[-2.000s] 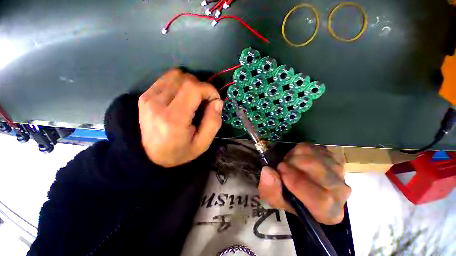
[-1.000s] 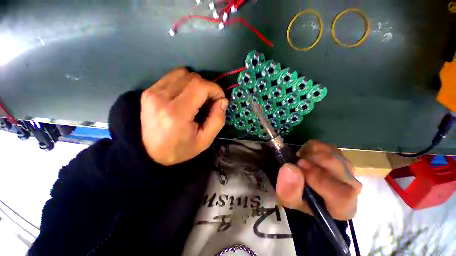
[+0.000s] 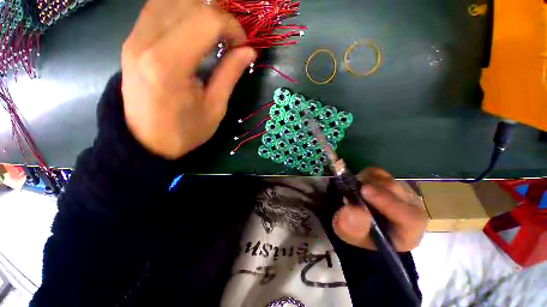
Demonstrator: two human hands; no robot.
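Note:
The green PCB panel (image 3: 288, 141) lies on the mat near the bench's front edge. Several short red leads with white ends stick out from its left side. My right hand (image 3: 381, 210) grips the soldering iron (image 3: 384, 243); its silvery tip is over the panel, and contact cannot be told. My left hand (image 3: 180, 78) is raised at the upper left beside the red lead pile (image 3: 267, 24), thumb and fingers bent towards it. Whether its fingertips hold a lead cannot be told. A loose red connector lead (image 3: 279, 72) lies between the pile and the panel.
Two yellow rings (image 3: 321, 66) lie beyond the panel. The orange soldering station (image 3: 516, 66) stands at right with a black plug and cable. Wired panels (image 3: 12, 18) and dark panels (image 3: 57, 11) are at the upper left. A cardboard box (image 3: 450, 207) and red stool (image 3: 522, 234) are below the edge.
My left hand has left the panel's side and moved up to the lead pile. A third red lead now shows at the panel. The view has shifted, showing more of the far bench.

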